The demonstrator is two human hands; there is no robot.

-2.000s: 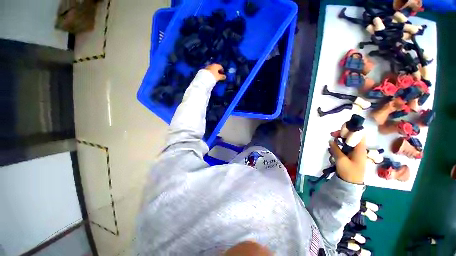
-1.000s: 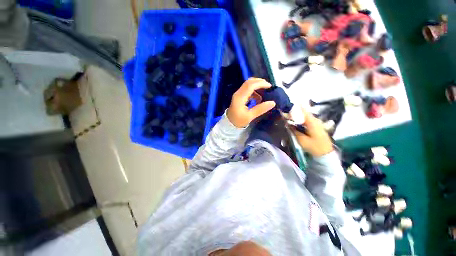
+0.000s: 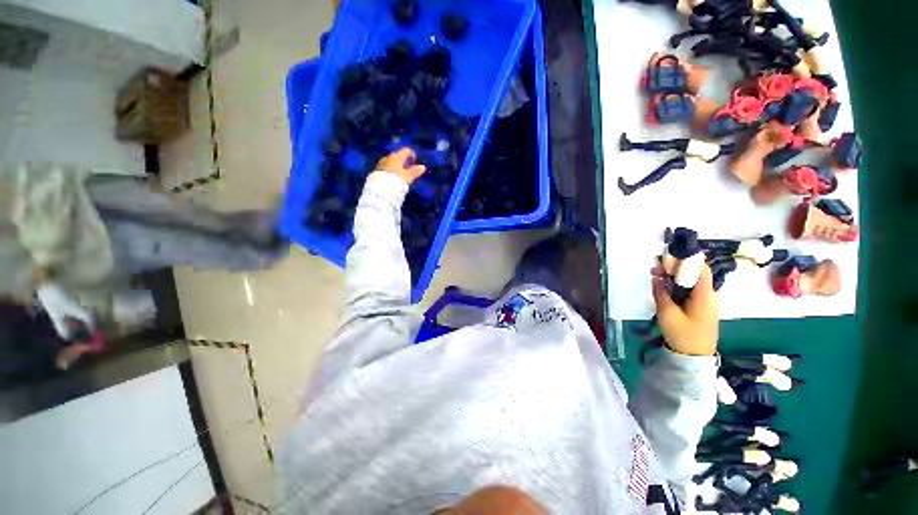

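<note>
My left hand (image 3: 401, 164) reaches into a blue bin (image 3: 300, 201) of dark moulded pieces (image 3: 362, 101). Its fingertips are over the pieces, and whether they pinch one is not clear. My right hand (image 3: 689, 320) is over the lower edge of a white sheet (image 3: 644, 226). It grips a lower body (image 3: 686, 270) with a cream part and a black part showing above the fingers; the rest is hidden by the hand. Lower bodies with black legs (image 3: 664, 161) and tan-orange torsos with red and navy areas (image 3: 810, 223) lie on the sheet.
A second blue bin (image 3: 546, 151) is beneath the first. More leg assemblies (image 3: 755, 438) lie on the green bench (image 3: 825, 382) below the sheet. A blurred person (image 3: 121, 226) is at the left. A brown box (image 3: 151, 105) is on the floor.
My left hand has moved from beside my right hand, where it held a dark piece, into the bin. My right hand is now over the sheet. The view has shifted, and a person shows at left.
</note>
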